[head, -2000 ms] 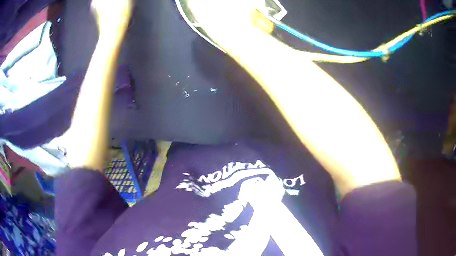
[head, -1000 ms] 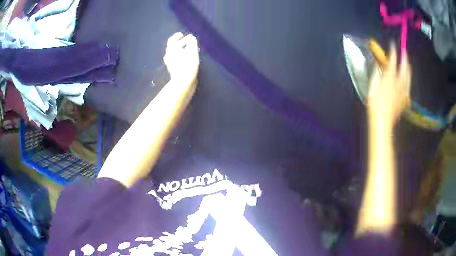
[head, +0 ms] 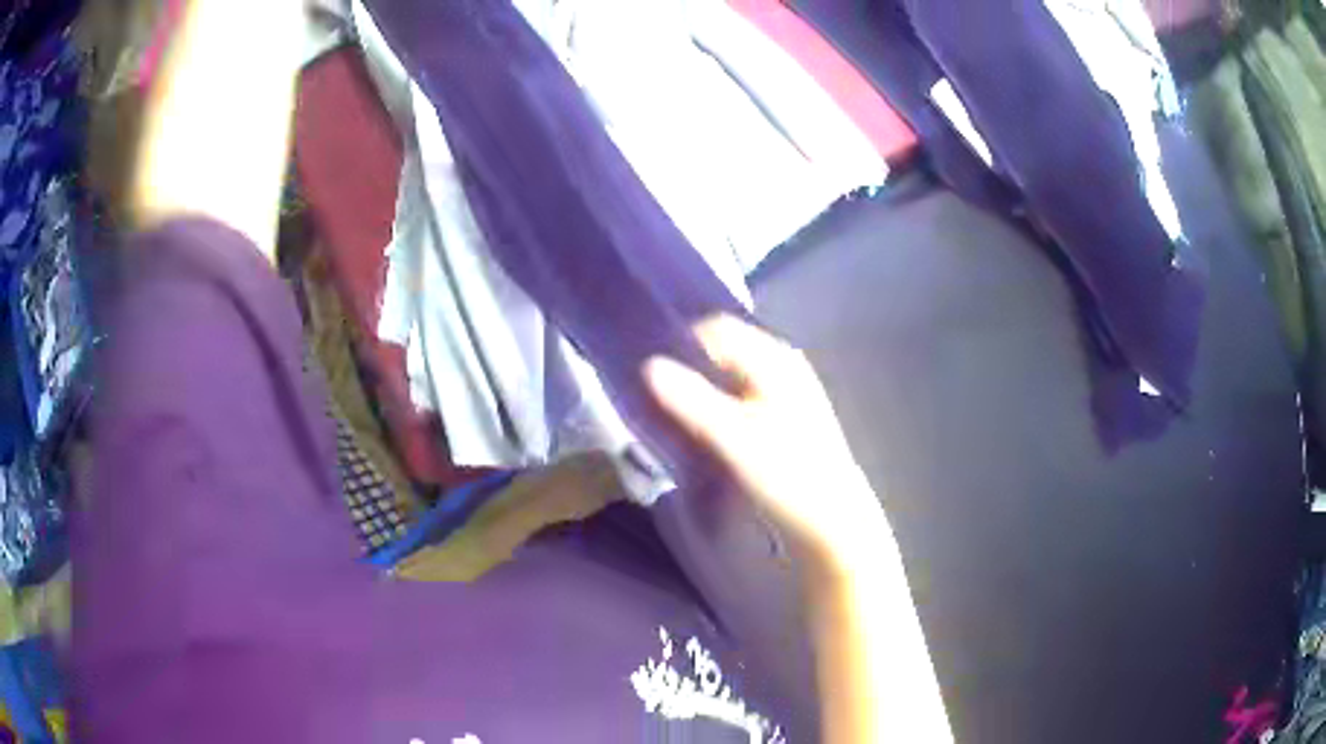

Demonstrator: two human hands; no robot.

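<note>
A long dark purple fabric strip (head: 545, 204) runs diagonally from the top edge over light pieces to my right hand (head: 764, 429). My right hand is closed on the strip near its lower end, thumb and fingers on the cloth. My left forearm reaches up at the top left; the left hand is cut off by the top edge. White and pale blue-grey pieces (head: 655, 109) lie under the strip. More dark strips (head: 1047, 160) hang over the table surface at the upper right.
Dull red cloth (head: 349, 175) lies under the light pieces. The dark pressing table (head: 989, 480) fills the right. A blue lattice crate (head: 436, 523) is below the table edge. Greenish-grey cloth (head: 1265, 131) is at the far right. A small pink ribbon (head: 1248, 715) shows at lower right.
The view has turned left towards the light pieces. The iron has left the picture; my right hand is off it and on the strip. My left hand has gone out past the top edge.
</note>
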